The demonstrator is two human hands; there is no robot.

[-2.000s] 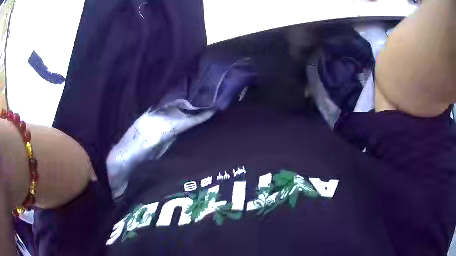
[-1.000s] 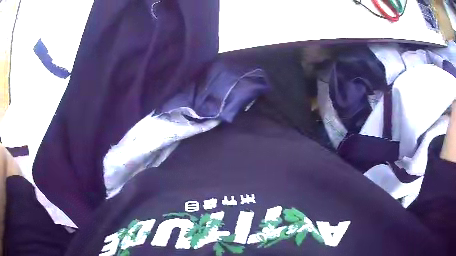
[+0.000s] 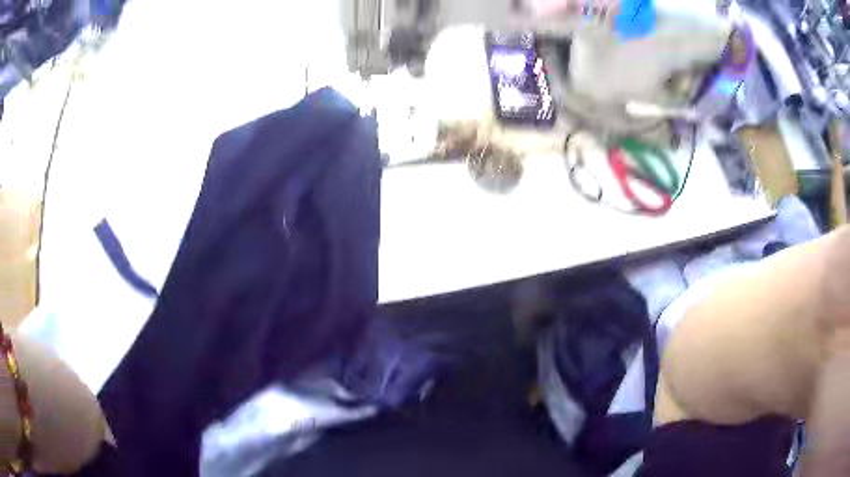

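A dark navy panel [image 3: 270,233] lies on the white machine table and hangs over its front edge onto my lap. Pale blue-grey fabric [image 3: 270,429] shows below it on my lap. My left forearm, with a beaded bracelet, is at the lower left edge; the left hand is out of the picture. My right forearm is large and blurred at the right edge; no right hand can be made out.
A sewing machine [image 3: 643,70], partly cut off, stands at the back. A lit smartphone [image 3: 520,84], a round pin dish [image 3: 494,170] and red-and-green-handled shears [image 3: 641,179] are on the table. Navy and pale cloth [image 3: 596,363] is heaped below its front edge at right.
The view has tilted up, bringing the machine, phone and dish into the picture. Both forearms show more than a second ago. The navy panel looks much the same on the table.
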